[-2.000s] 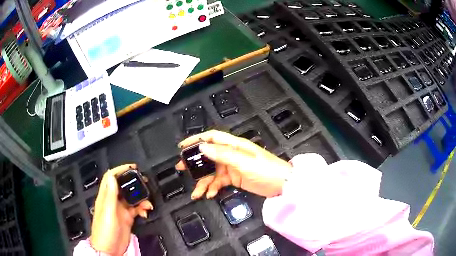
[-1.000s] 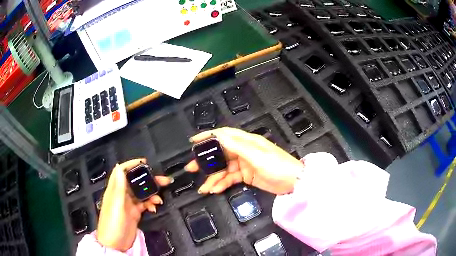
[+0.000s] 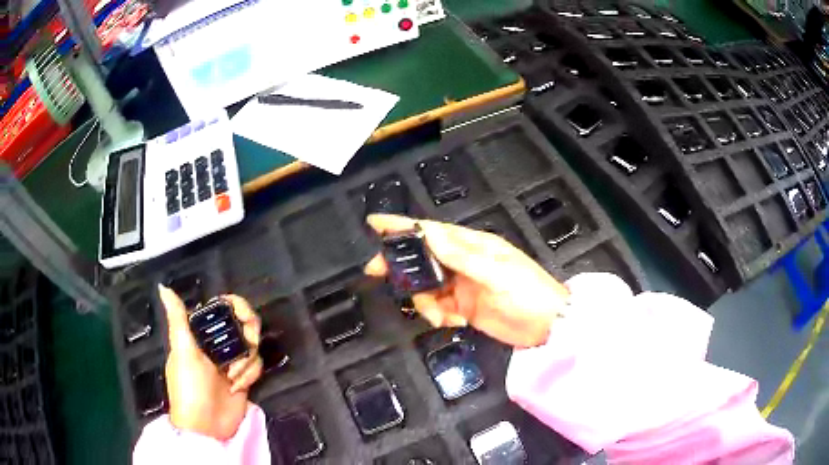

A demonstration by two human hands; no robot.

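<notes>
My left hand (image 3: 204, 381) holds a strapless smartwatch body (image 3: 217, 331) between thumb and fingers, its lit screen facing up with several rows of white text. My right hand (image 3: 482, 286) holds a second smartwatch body (image 3: 413, 262), also lit with white text, over the middle of the tray. Below both hands lies a dark grey foam tray (image 3: 314, 238) with square pockets. A watch with a bright screen (image 3: 457, 368) and a dark one (image 3: 374, 404) lie face up in pockets. Two watches lie face down near the tray's far edge.
Beyond the tray are a white calculator (image 3: 171, 192), a paper slip (image 3: 318, 136) with a pen (image 3: 311, 102), a white test machine (image 3: 273, 50) and a small green fan (image 3: 56, 84). More filled foam trays (image 3: 718, 238) overlap at right. A blue stool (image 3: 804, 281) stands beyond them.
Both watch screens now show more rows of text. My left hand has moved left, away from my right hand, and its watch has turned slightly. The whole view has shifted a little.
</notes>
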